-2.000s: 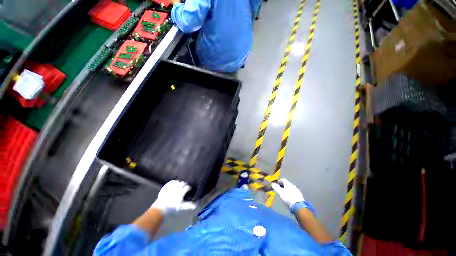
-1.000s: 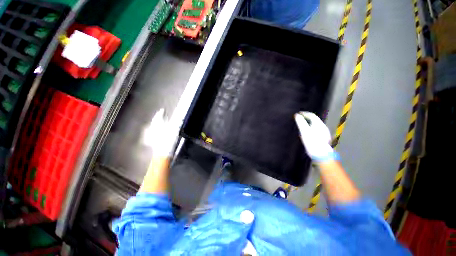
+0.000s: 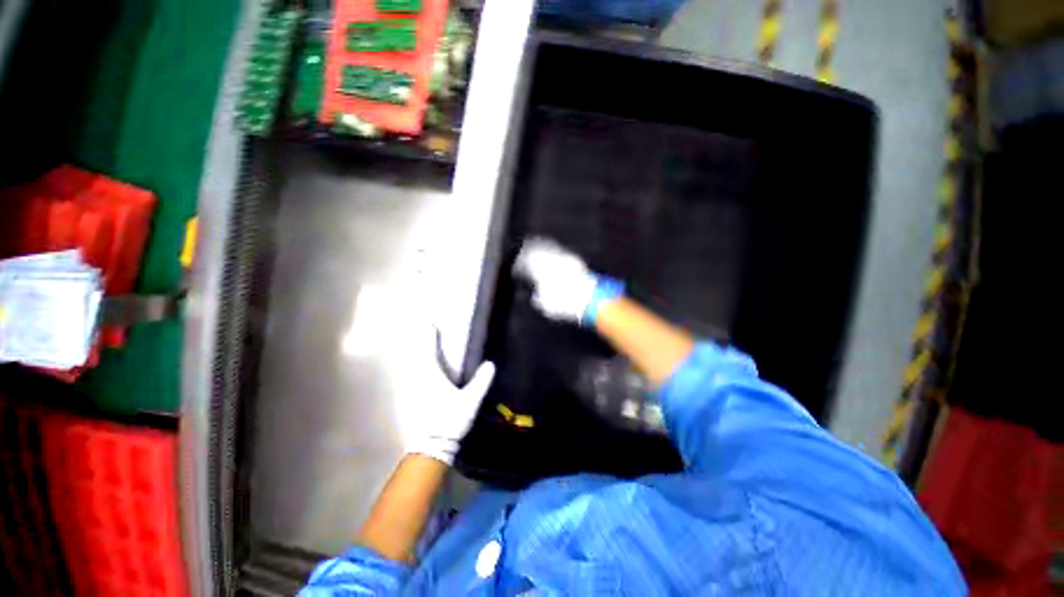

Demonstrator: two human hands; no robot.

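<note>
A deep black tote (image 3: 805, 268) stands beside the conveyor. My left hand (image 3: 438, 402), in a white glove, is at the conveyor's white rail (image 3: 490, 128), beside the tote's left wall; its fingers blur into the bright metal and whether it grips anything cannot be told. My right hand (image 3: 558, 280), gloved and blurred, is over the tote near its left side; I cannot make out anything in it. A red plate (image 3: 405, 88) with small green boards (image 3: 376, 82) lies on a circuit board assembly at the top of the conveyor.
The metal conveyor bed (image 3: 315, 466) runs at left. Beyond it are a red compartment tray (image 3: 123, 501), white paper slips (image 3: 47, 309) on red pieces (image 3: 111, 210), and a green-matted shelf (image 3: 169, 82). The yellow-black taped aisle (image 3: 910, 362) is at right.
The view has shifted toward the conveyor. My right hand has moved from the tote's right side to its left side. My left hand is still by the rail. The red plate shows more fully.
</note>
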